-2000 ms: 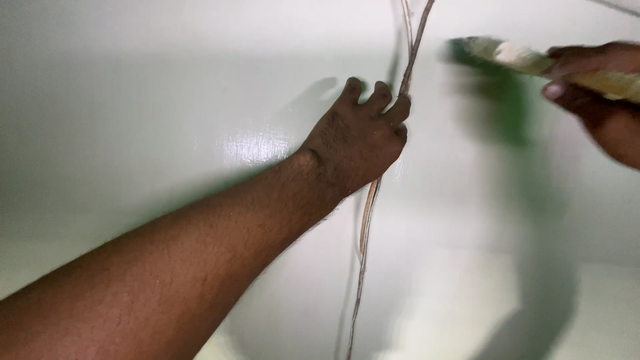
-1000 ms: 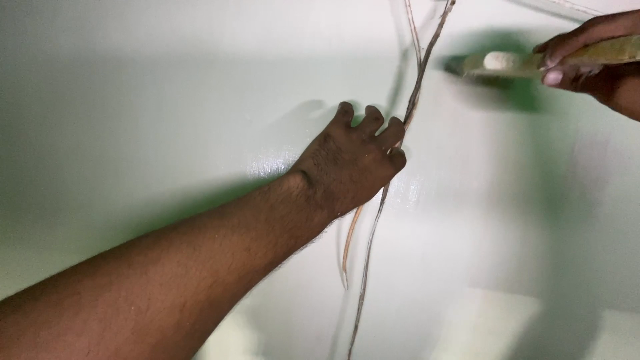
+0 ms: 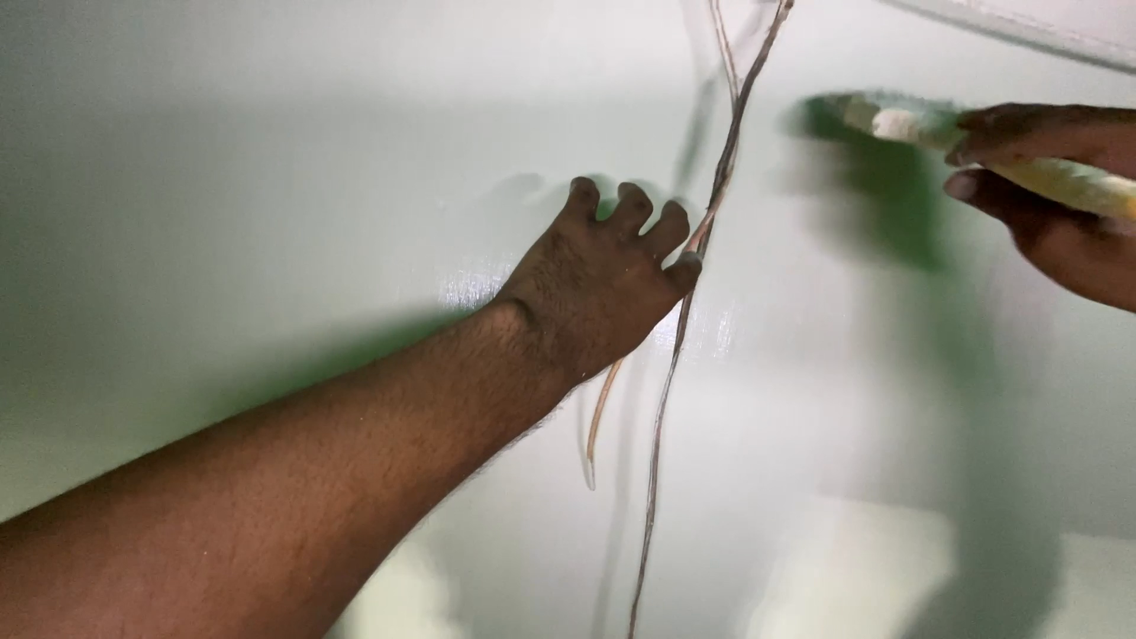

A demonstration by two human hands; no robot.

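My left hand (image 3: 612, 266) reaches from the lower left over a pale, glossy wall surface (image 3: 311, 195), its fingers spread and bent. Its thumb side is hidden from view at the wires; a fingertip touches a dark, thin cable (image 3: 732, 142) that hangs from the top edge. A short orange-brown wire end (image 3: 603, 413) shows below the hand. At the right, my right hand (image 3: 1047, 177) grips a paintbrush (image 3: 914, 129) by its pale, stained handle. The bristles point left and are blurred near the wall, right of the cable.
A lighter wire (image 3: 725, 44) runs beside the dark cable at the top. A pale curved edge (image 3: 1021, 35) crosses the upper right corner. Green-tinged shadows of the hands and arms fall on the wall.
The lower wire end has come away from the dark cable since the earliest frame and hangs apart from it. The paintbrush has moved about slightly beside the cable.
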